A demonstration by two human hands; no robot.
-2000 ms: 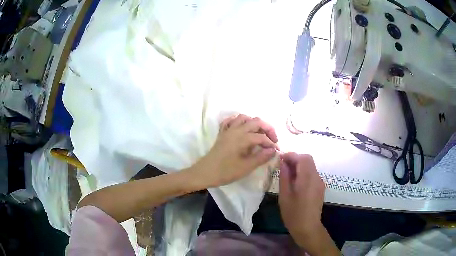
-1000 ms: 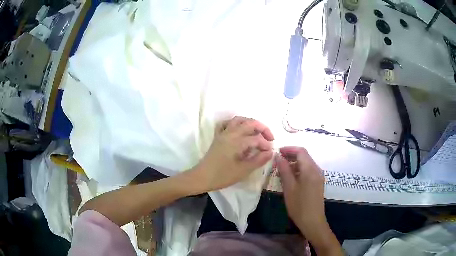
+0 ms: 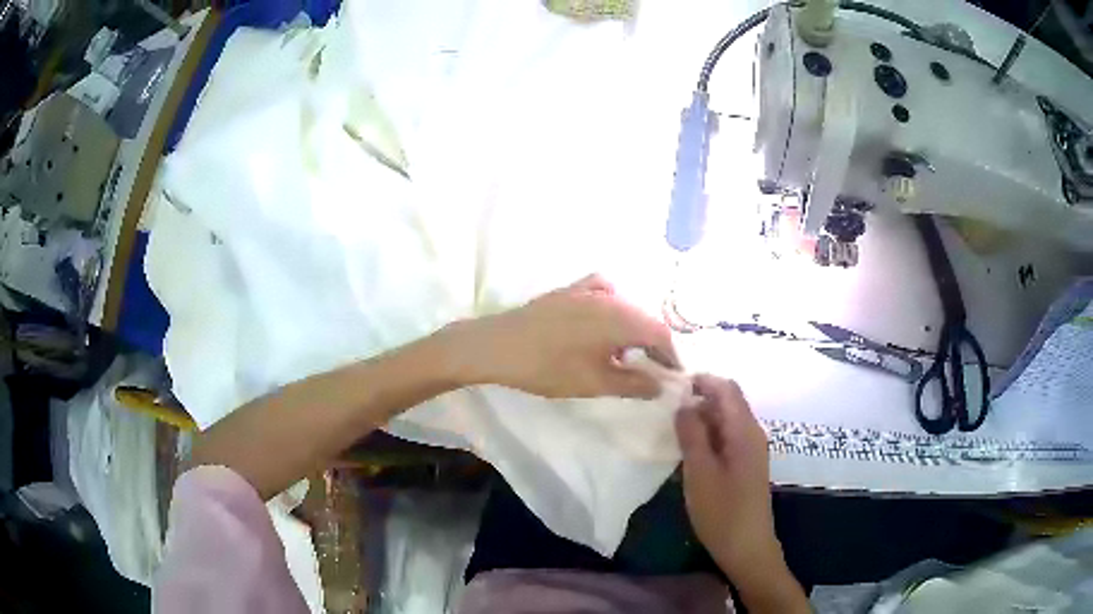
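Note:
A large cream-white cloth spreads over the table's left side, and its pointed corner hangs over the front edge. My left hand lies over the cloth and grips its edge, with a small pale folded bit showing at the fingers. My right hand pinches the same edge just to the right, fingertips close to my left hand. The exact fold between the fingers is too small and blurred to tell.
Right of the hands are silver snips, black-handled shears and a printed ruler strip. The machine head and blue-grey lamp stand behind. A yellow rail is at left.
My left hand has turned, back of the hand up, and the cloth edge now shows as a pale fold between the hands. The hanging corner is spread wider. The view has shifted slightly.

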